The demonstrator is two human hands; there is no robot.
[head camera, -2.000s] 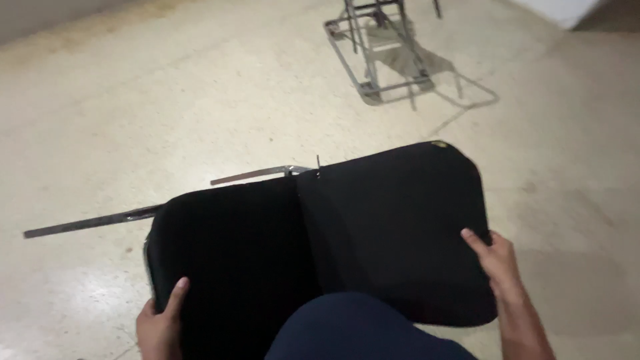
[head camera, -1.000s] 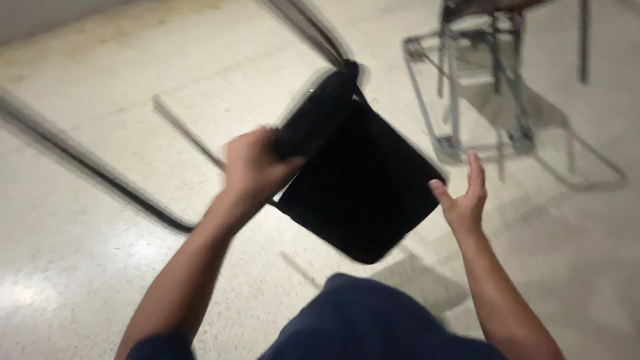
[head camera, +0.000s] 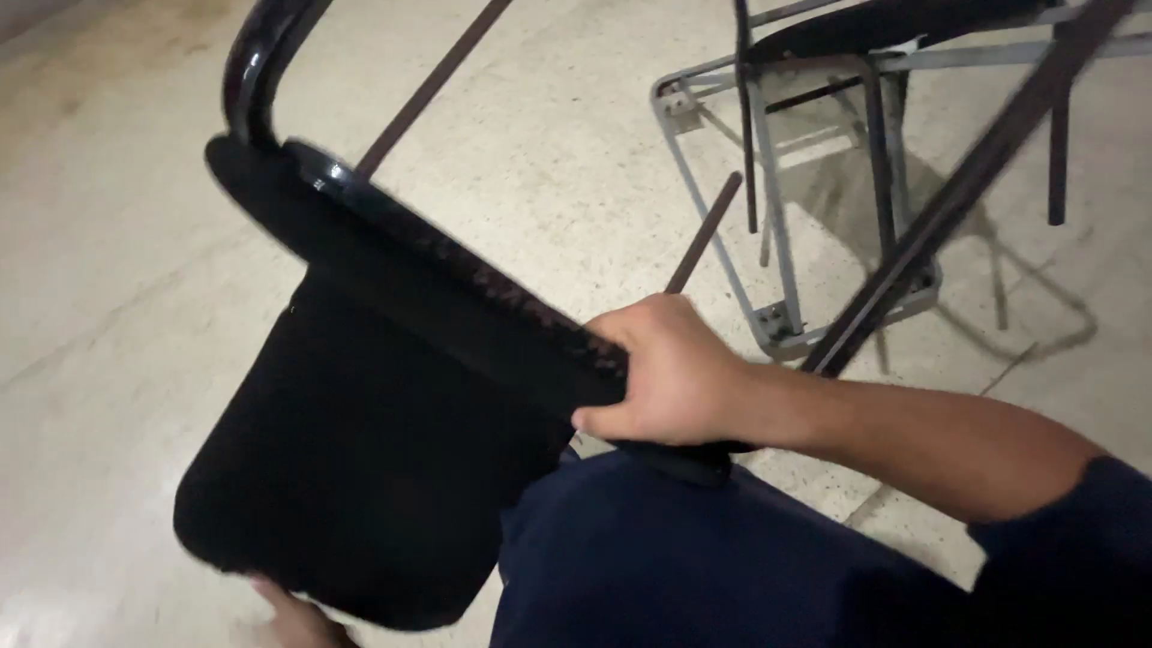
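Observation:
A chair with a black padded seat and back (head camera: 360,450) and dark metal legs is held tilted in front of me. My right hand (head camera: 675,378) is closed around the edge of one black pad, thumb on the near side. At the lower left, my left hand (head camera: 297,616) touches the lower edge of the other pad; most of it is hidden below that pad, and its grip does not show. A bent dark metal tube (head camera: 256,81) rises from the upper left end of the chair, and a long dark leg (head camera: 954,198) crosses the right side.
At the upper right, a grey metal frame (head camera: 783,333) stands on the pale speckled floor (head camera: 558,117), with a black pad (head camera: 882,27) and dark tubes above it. The frame casts shadows to its right. My dark blue clothing (head camera: 684,549) is close below the held chair.
The held chair has been turned over and now lies closer, with its metal tubes pointing up. My right hand, apart from the pad one second ago, now grips its edge. My left hand has moved low.

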